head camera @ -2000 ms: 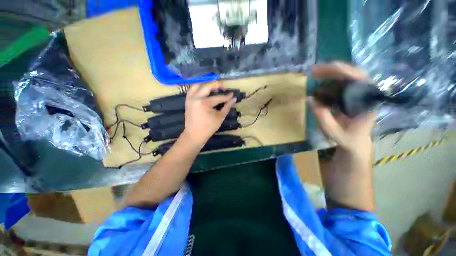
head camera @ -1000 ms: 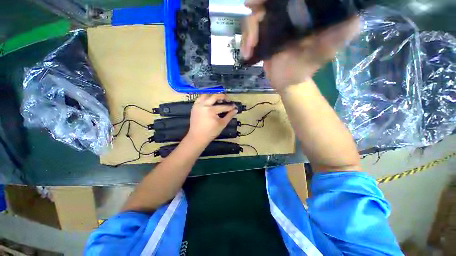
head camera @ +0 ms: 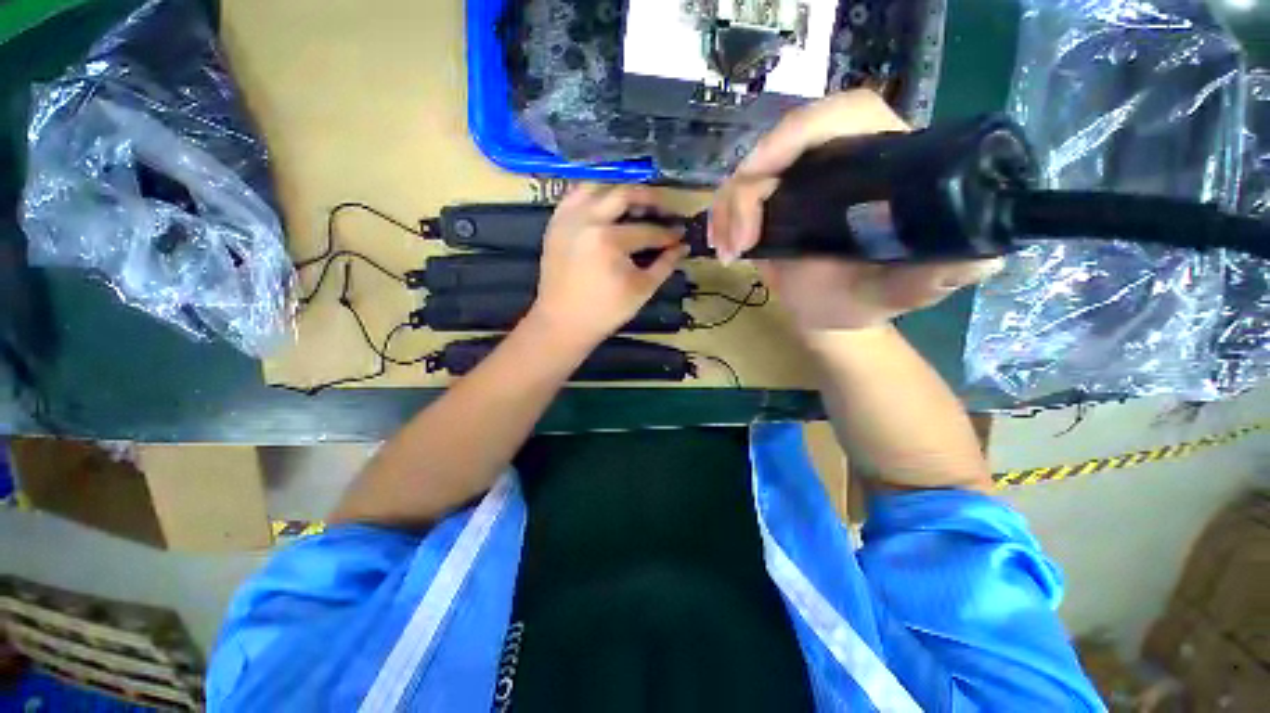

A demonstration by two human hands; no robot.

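Note:
Several slim black housings lie in parallel on the tan cardboard sheet (head camera: 348,126). My left hand (head camera: 602,265) holds the top housing (head camera: 488,226) near its right end, with the fingertips pinched there. My right hand (head camera: 822,209) is shut around a thick black electric screwdriver (head camera: 891,195), held nearly level with its tip end at the right end of the top housing. The tip and the contact point are hidden by my fingers. Thin black wires (head camera: 365,261) run from the left ends of the housings, and others show at the right ends.
A blue tray (head camera: 490,98) with a dark speckled liner and a screw feeder (head camera: 738,49) stands behind the housings. Crumpled clear plastic bags lie at left (head camera: 153,181) and right (head camera: 1114,307). The screwdriver's black cable (head camera: 1142,219) runs off to the right. Cardboard boxes (head camera: 202,495) stand below the bench edge.
My right hand has brought the screwdriver from the right, over the feeder, then down to the top housing's right end. My left hand has stayed on that housing.

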